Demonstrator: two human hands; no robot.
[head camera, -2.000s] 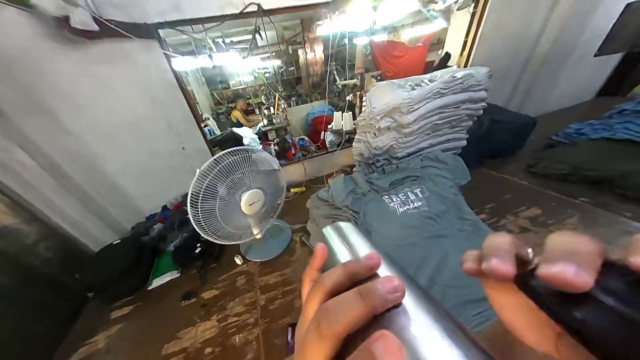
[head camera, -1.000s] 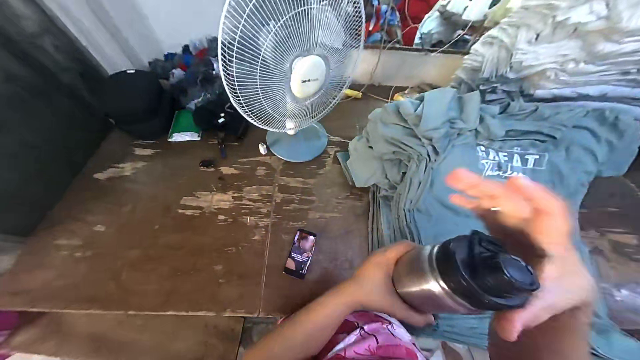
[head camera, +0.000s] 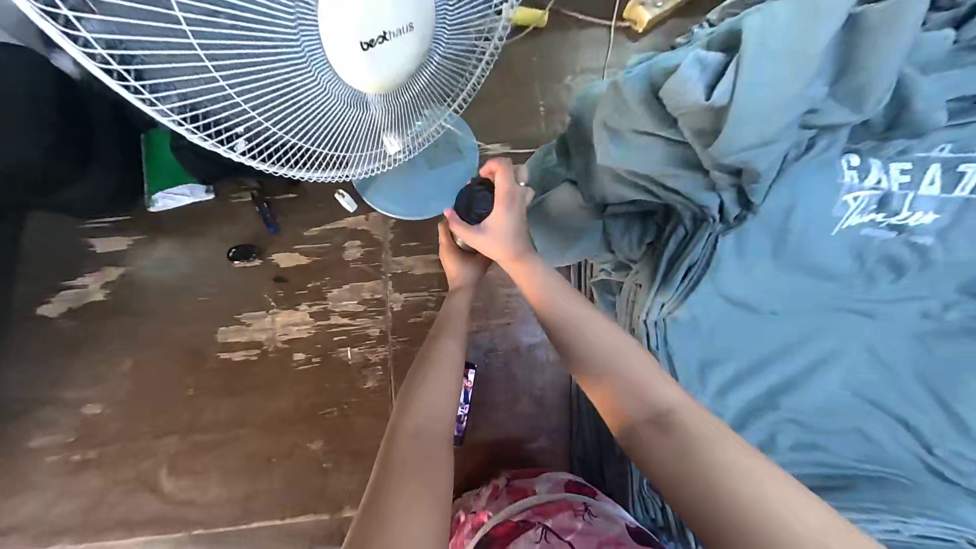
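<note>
A metal bottle with a black lid (head camera: 474, 201) stands upright between my two hands, beside the fan's base and the left edge of the shirts. My left hand (head camera: 460, 259) is around the bottle's body, which is mostly hidden. Over the lid and its side lies my right hand (head camera: 503, 217), with a ring on one finger. A stack of blue-grey T-shirts (head camera: 808, 335) with white printed lettering is at the right, its upper part bunched. A phone (head camera: 465, 404) with a lit screen lies on the wooden table, partly behind my left forearm.
A white desk fan (head camera: 377, 46) on a round blue base (head camera: 427, 171) stands at the upper left. Near it on the worn tabletop (head camera: 191, 396) lie a small white object (head camera: 345, 200), a black round piece (head camera: 244, 253), thread snips or a similar small tool (head camera: 265, 212) and a green packet (head camera: 164, 171).
The bottle has gone from near my body to beside the fan's base. My right hand, apart from the lid one second ago, is now on it. The view has tilted down.
</note>
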